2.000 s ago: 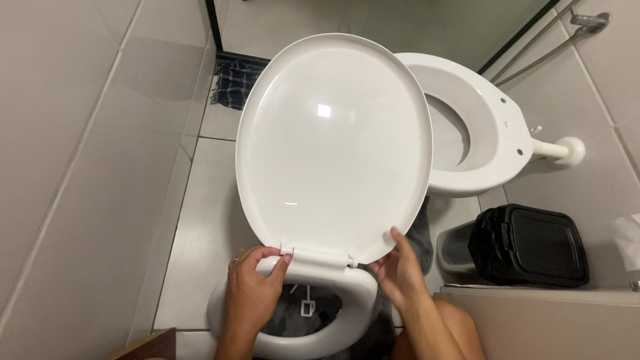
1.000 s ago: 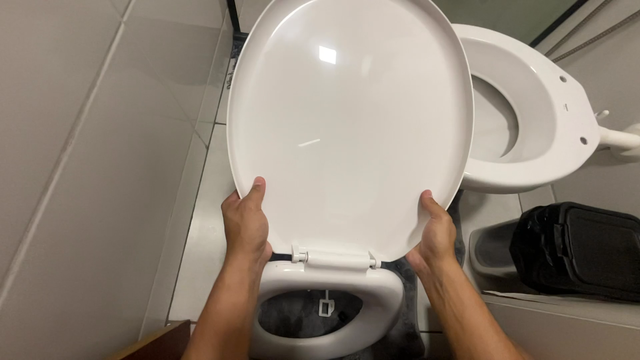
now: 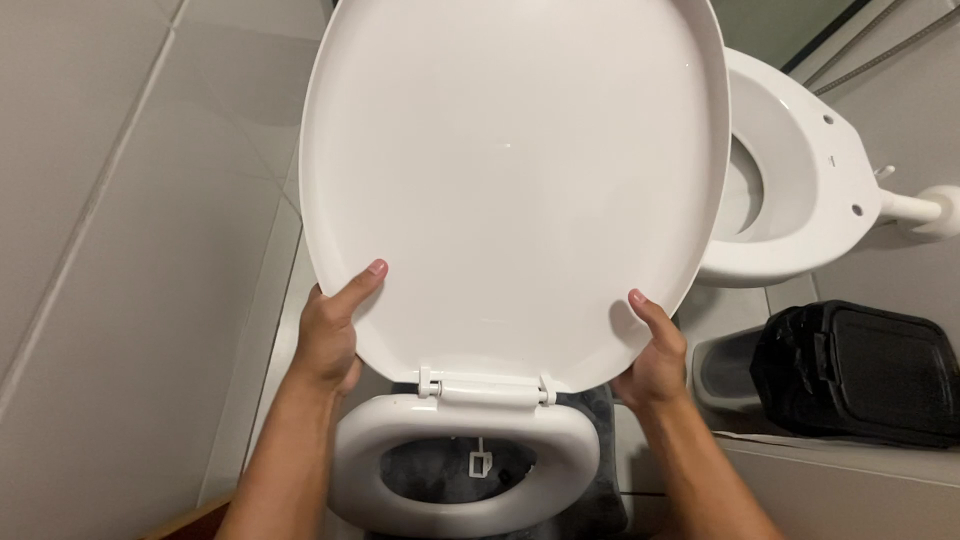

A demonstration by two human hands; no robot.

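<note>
A white plastic toilet lid fills the upper middle of the view, its rimmed inner face toward me. My left hand grips its lower left edge, thumb on the inner face and fingers hidden behind. At the lower right edge, my right hand holds it in the same way. A white hinge joins the lid to the padded-looking white toilet seat ring, which hangs below between my forearms. Through the ring's opening a small white plastic piece shows against a dark mat.
Right of the lid stands a white ceramic toilet bowl without a seat, its two mounting holes visible and a white pipe running to the wall. A black-lidded waste bin sits below it. Grey wall tiles rise at the left.
My left hand has gone from the hinge area to the lid's lower left edge, and my right hand now grips the opposite edge. The lid appears larger and closer.
</note>
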